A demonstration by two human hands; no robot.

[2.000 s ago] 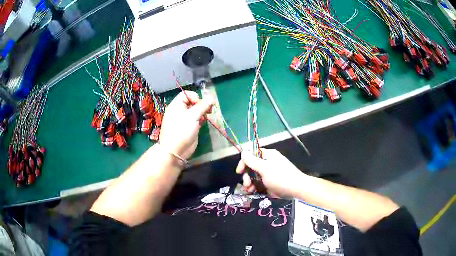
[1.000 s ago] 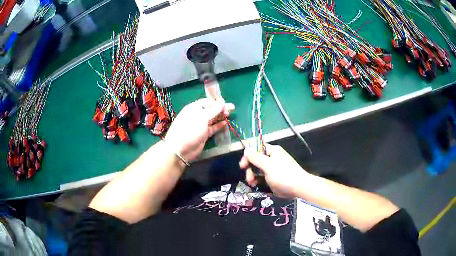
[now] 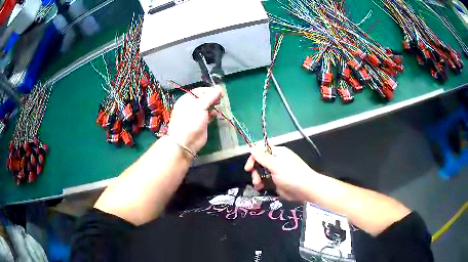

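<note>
My right hand (image 3: 282, 171) is closed around the base of a connector harness; its housing is mostly hidden in the fist. A bundle of its wires (image 3: 265, 102) rises from the fist over the mat. My left hand (image 3: 195, 115) pinches a red-and-dark wire pair (image 3: 231, 121) from the same harness, with its red end poking out up-left. A pale wire runs from the left fingertips up toward the twisting head (image 3: 209, 55) on the white wire twisting machine (image 3: 205, 30). Whether that wire sits in the prongs I cannot tell.
Harness piles lie left of the machine (image 3: 136, 112), at the far left (image 3: 28, 158), to the right (image 3: 354, 71) and at the far right (image 3: 431, 51). A grey cable (image 3: 295, 120) crosses the bench edge. A pale strip (image 3: 227, 135) runs below the head.
My left hand has moved slightly up and left from below the head, and the red wire end shows again. The head's prongs look spread and sharper. My right hand has barely moved.
</note>
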